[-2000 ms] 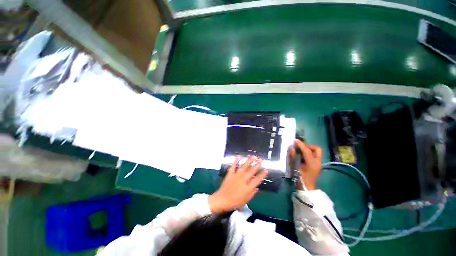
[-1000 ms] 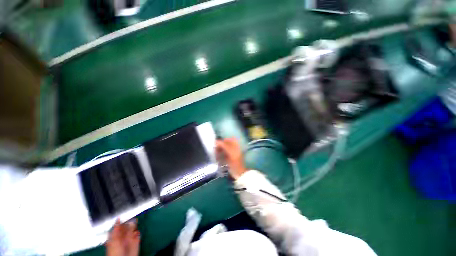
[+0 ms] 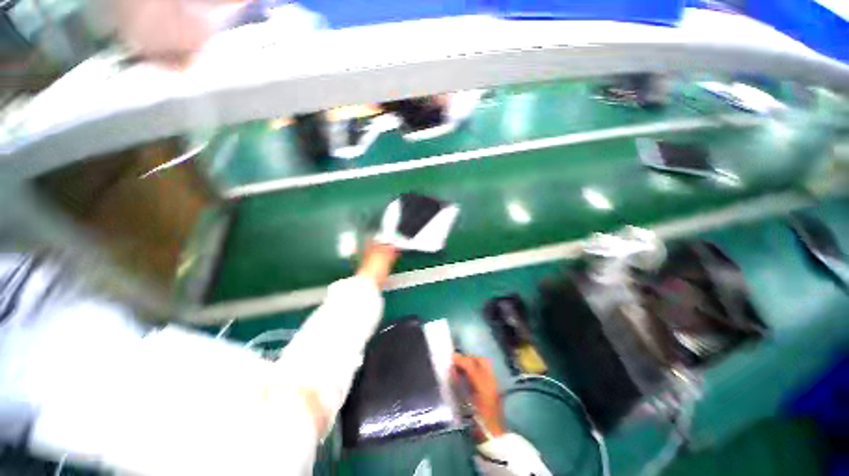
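My left hand is stretched out over the green conveyor belt, its fingers at the near left corner of a small black solar panel with white edges. The picture is blurred there; the hand appears to grip it. Another glossy black panel lies on the bench mat, with a white strip along its right side. My right hand is beside that panel's right edge, closed around the dark, thin soldering iron, mostly hidden by the fingers. White-backed panels with leads overlap at the left, partly behind my left sleeve.
The iron stand with a yellow sponge is right of the panel. Beyond are a black box, white reels and a black frame. Another panel lies on the belt. A pale shelf edge crosses above.
My left hand has moved from the bench out over the belt with a panel. The dark panel beside the larger one is gone from the bench. My right hand stays by the panel; the view has shifted.
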